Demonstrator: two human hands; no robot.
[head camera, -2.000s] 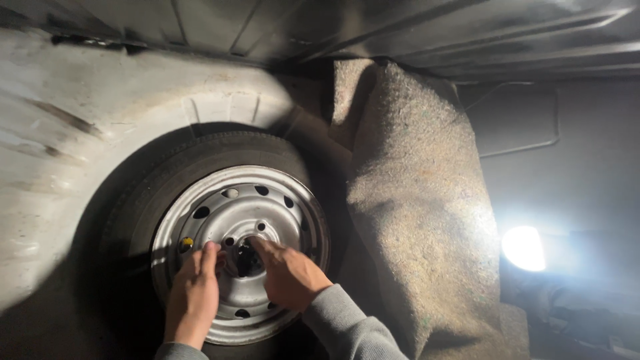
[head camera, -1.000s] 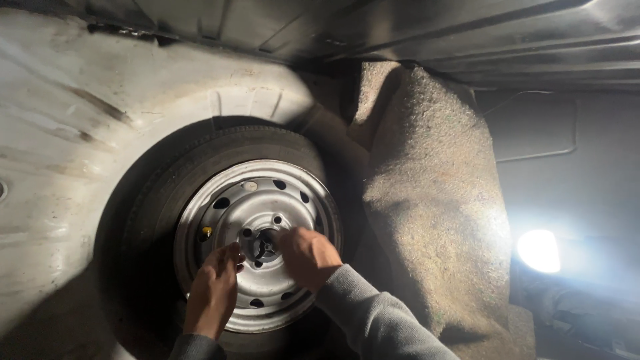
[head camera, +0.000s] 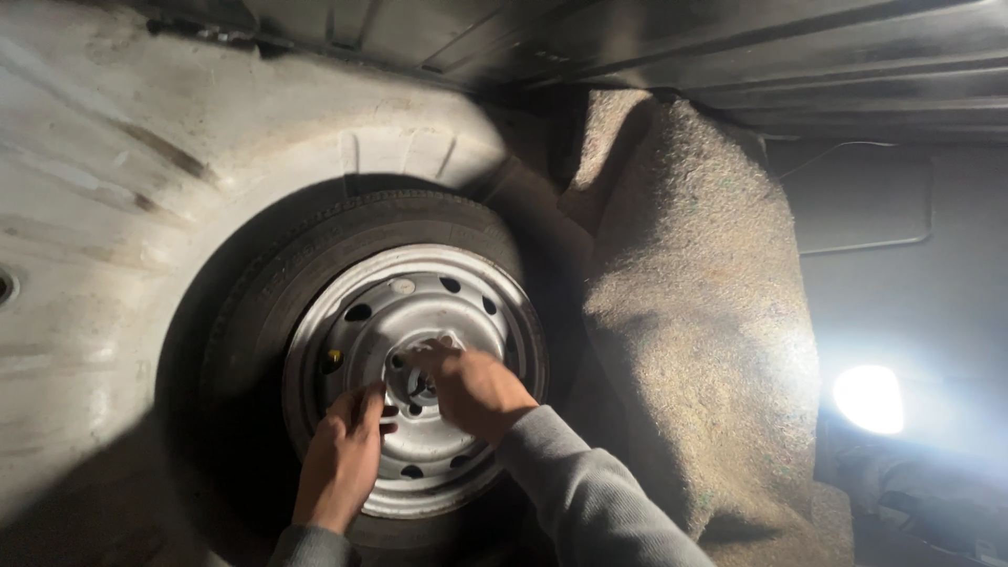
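Observation:
A spare wheel with a silver steel rim (head camera: 417, 315) and a black tire (head camera: 272, 287) lies in a round well in a car body. At the rim's centre, a dark fastener (head camera: 425, 386) shows in the hub hole. My right hand (head camera: 472, 386) reaches over the hub from the right, blurred, with its fingers above the centre; whether they grip anything is not clear. Just left of the hub, my left hand (head camera: 346, 449) has its fingers bent near the rim's centre, and its fingertips are partly hidden. A yellow cap (head camera: 335, 357) shows in a rim hole at the left.
Folded beige felt carpet (head camera: 701, 315) stands to the right of the well. A bright lamp (head camera: 869, 399) shines at the far right. Pale painted sheet metal (head camera: 94, 236) surrounds the well on the left, and a dark ribbed panel (head camera: 709, 47) runs across the top.
Both hands stay around the hub. My right hand has moved over the hub's centre, which showed more openly one second ago. The view has shifted somewhat.

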